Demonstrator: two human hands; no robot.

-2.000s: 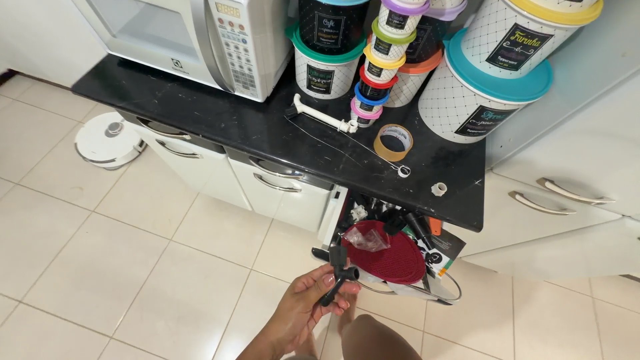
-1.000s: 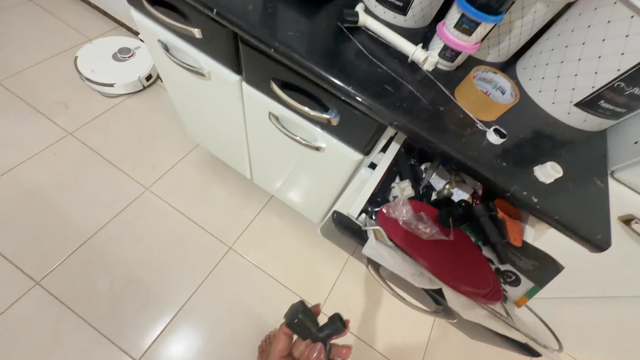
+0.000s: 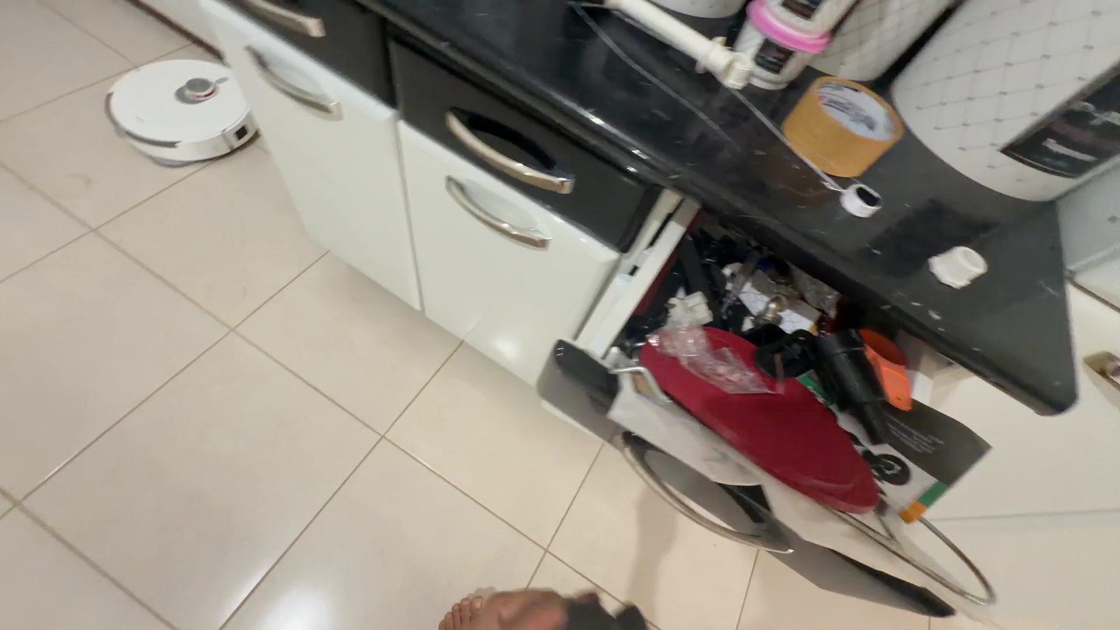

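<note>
At the bottom edge, blurred and mostly cut off, is my left hand (image 3: 529, 608), with a small black plastic part (image 3: 604, 612) in its fingers. My right hand is out of view. Up and to the right of the held part, an open drawer (image 3: 604, 324) is full of mixed items. A dark red oval piece (image 3: 761, 429) lies on top, with crumpled clear plastic (image 3: 709, 359) over its upper end. Beside it are a black tubular part (image 3: 849, 376), an orange ring-shaped piece (image 3: 888, 367) and a printed card or booklet (image 3: 936, 446).
The black countertop (image 3: 761, 210) holds a roll of tan tape (image 3: 836, 131), a white plastic tube (image 3: 674, 35), a thin cord with a white end piece (image 3: 861, 200), a white fitting (image 3: 958, 266) and patterned containers (image 3: 1006, 96). A white robot vacuum (image 3: 179, 109) is on the tiled floor, left of the cabinets.
My left hand, with the black part, has dropped toward the bottom edge and is now mostly cut off. The view has shifted and come closer to the drawer.
</note>
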